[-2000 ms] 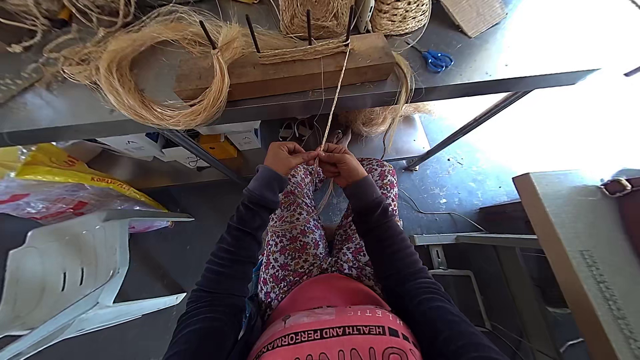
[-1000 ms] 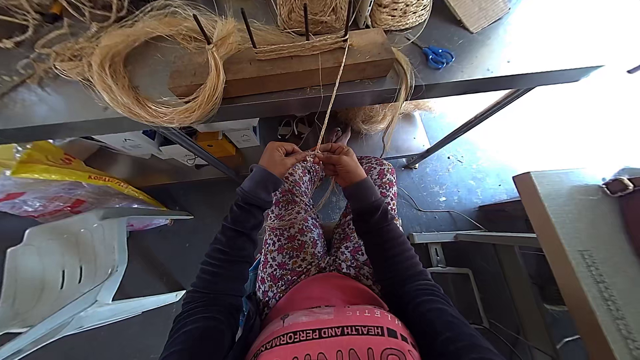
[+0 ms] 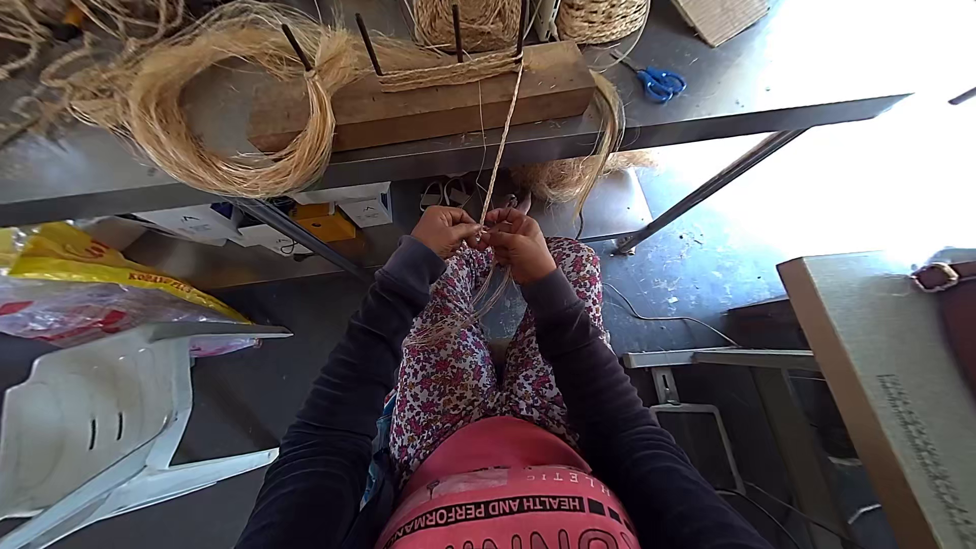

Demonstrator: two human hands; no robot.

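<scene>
My left hand (image 3: 446,231) and my right hand (image 3: 520,242) meet above my lap, fingertips pinching the lower end of a braided fibre cord (image 3: 503,145). Taut, the cord rises to the rightmost metal peg (image 3: 523,30) of a wooden block (image 3: 457,95). Loose pale fibres (image 3: 488,301) hang beneath my fingers over the floral trousers. More cord (image 3: 450,72) is wound along the pegs on the block. A looped hank of blond fibre (image 3: 145,122) hangs around the leftmost peg (image 3: 296,47) and lies on the metal table.
Blue-handled scissors (image 3: 660,84) lie right of the block on the metal table (image 3: 709,114). Two coils of braided cord (image 3: 602,19) sit behind. A white plastic chair (image 3: 99,396) stands at left beside plastic bags (image 3: 114,286). A board-topped table (image 3: 862,366) is at right.
Both hands stay at the cord's lower end, with only small finger shifts. Loose fibres now spread over the left thigh below them.
</scene>
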